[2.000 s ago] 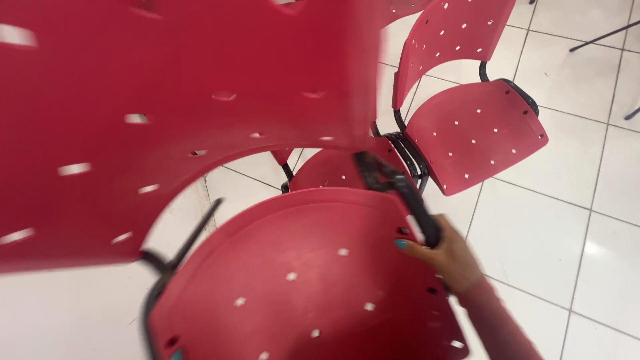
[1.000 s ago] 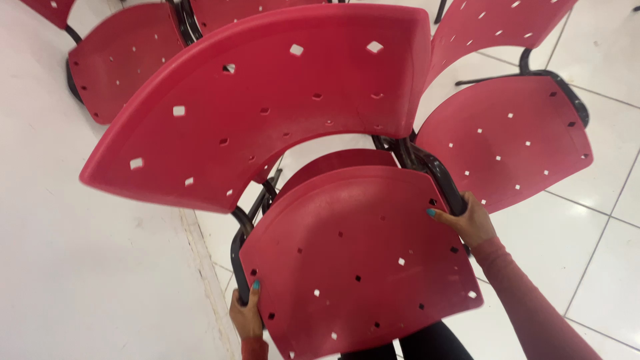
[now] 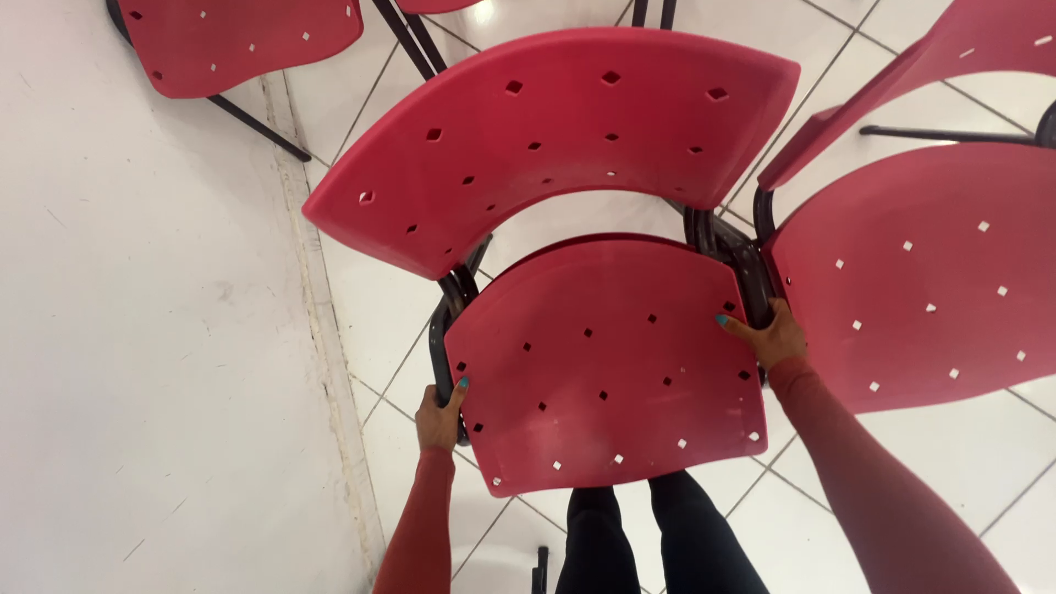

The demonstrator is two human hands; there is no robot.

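Observation:
A red plastic chair with diamond-shaped holes and a black metal frame is in front of me, its seat (image 3: 610,363) above my legs and its curved backrest (image 3: 569,124) beyond. My left hand (image 3: 439,417) grips the seat's left side edge at the black frame, thumb on top. On the opposite side my right hand (image 3: 769,337) holds the seat edge and frame, its thumb also over the red plastic. The fingers of both hands are partly hidden below. A second seat rim and doubled frame tubes show behind the seat, so another chair appears stacked with it.
Close on the right stands another red chair (image 3: 924,280), near my right hand. More red chairs are at the top left, one with its seat (image 3: 247,41) by the white wall (image 3: 165,330). White floor tiles (image 3: 396,346) with dark joints lie beneath.
Two seconds ago my right hand was at the frame and the backrest filled the upper left. The held chair now stands apart from the chairs beyond it, with floor showing between.

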